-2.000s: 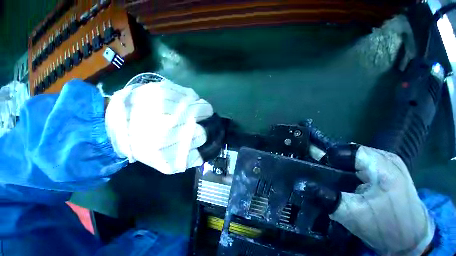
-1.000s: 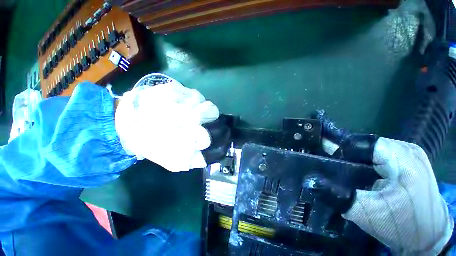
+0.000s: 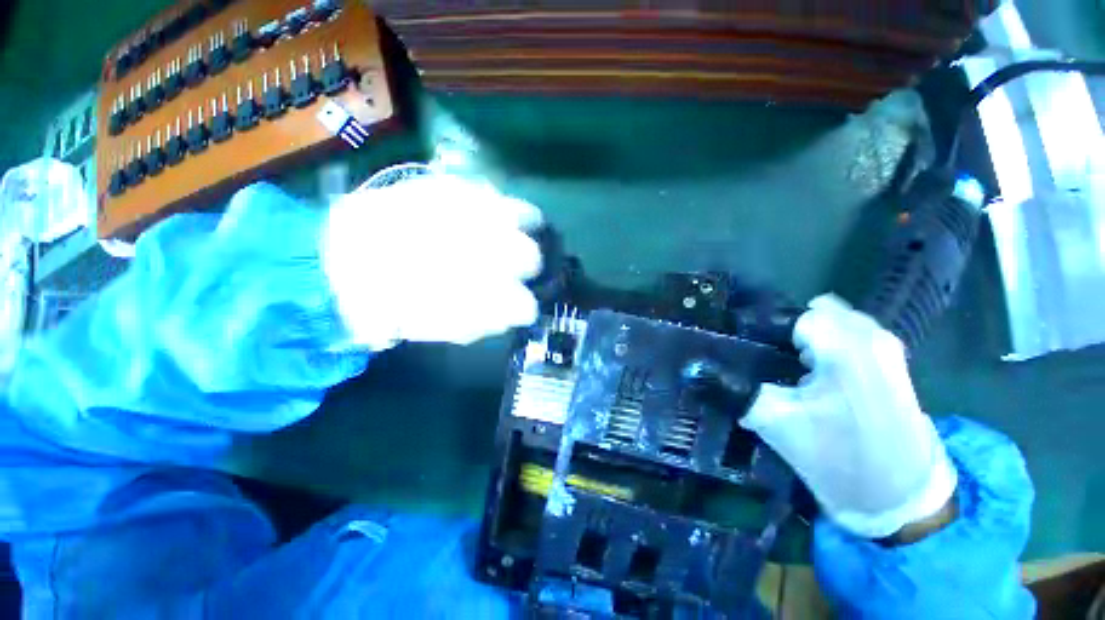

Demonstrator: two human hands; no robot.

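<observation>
The black jig base (image 3: pixel 505 509) lies in front of me, a yellow strip showing inside. The dark cover plate (image 3: pixel 606 491) with windows and slots lies over it, shifted right. A finned silver heatsink (image 3: pixel 543 397) shows at its left, with a black transistor (image 3: pixel 561 348) on it, legs pointing away. My right hand (image 3: pixel 848 418), gloved with blackened fingertips, grips the plate's right side. My left hand (image 3: pixel 430 260), also gloved, is at the jig's far left corner; its dark fingertips blend into the black part there, so its hold is unclear.
An orange-brown transistor tray (image 3: pixel 242 127) stands far left, one loose transistor (image 3: pixel 344 122) on it. Stacked trays (image 3: pixel 679 49) lie beyond. The round bowl (image 3: pixel 394 177) is mostly behind my left hand. The electric screwdriver (image 3: pixel 917 260) lies right, near silver finned pieces (image 3: pixel 1054 230).
The view has shifted, showing more of the jig's near part and the silver pieces at right. Both hands remain at the jig, and the plate stays shifted right with the heatsink uncovered.
</observation>
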